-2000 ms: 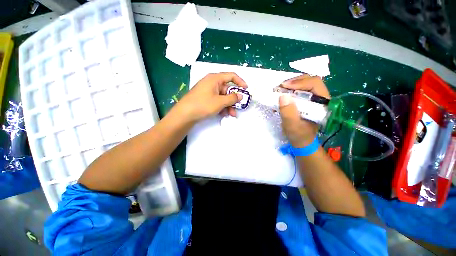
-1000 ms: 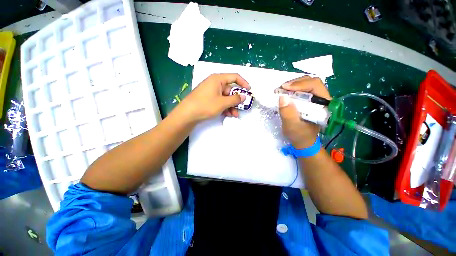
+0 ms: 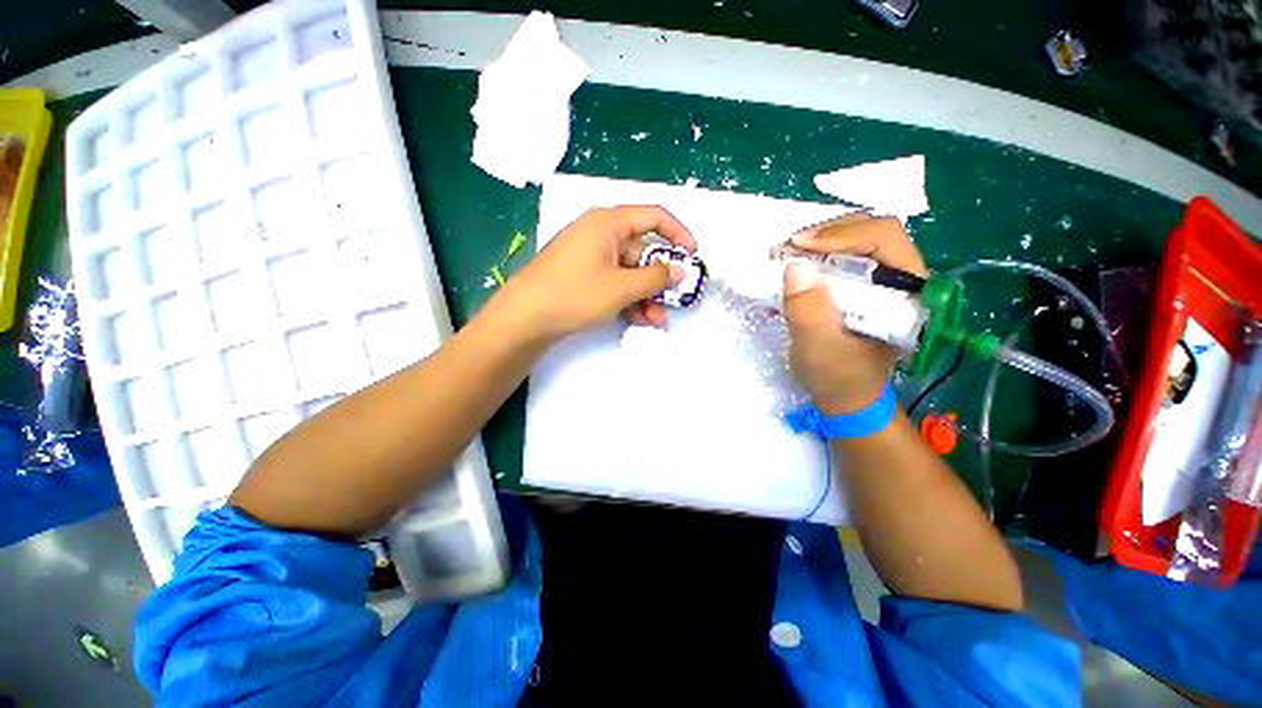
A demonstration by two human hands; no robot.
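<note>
My left hand [image 3: 609, 270] holds a small electronic module [image 3: 681, 277] between thumb and fingers over the white work mat [image 3: 651, 429]. The module has a dark rim and a white inside. My right hand [image 3: 837, 318] holds the dispensing syringe [image 3: 872, 303] like a pen, its front end pointing left toward the module, a gap apart. The fine tip is too faint to make out. A green adapter [image 3: 941, 315] joins the syringe to a clear air hose [image 3: 1052, 374]. A blue wrist strap [image 3: 861, 416] is on my right wrist.
A white blister tray [image 3: 256, 263] lies left, partly under my left forearm. White paper pieces [image 3: 529, 104] lie beyond the mat. A red bin [image 3: 1149, 512] stands right, a yellow bin [image 3: 31, 166] far left. An orange-red cap [image 3: 940, 433] lies near the hose. Modules [image 3: 1067, 54] sit beyond the pale rail.
Modules beyond the rail have shifted right. The whole view has shifted slightly. Both hands keep nearly the same pose, still holding the module and syringe.
</note>
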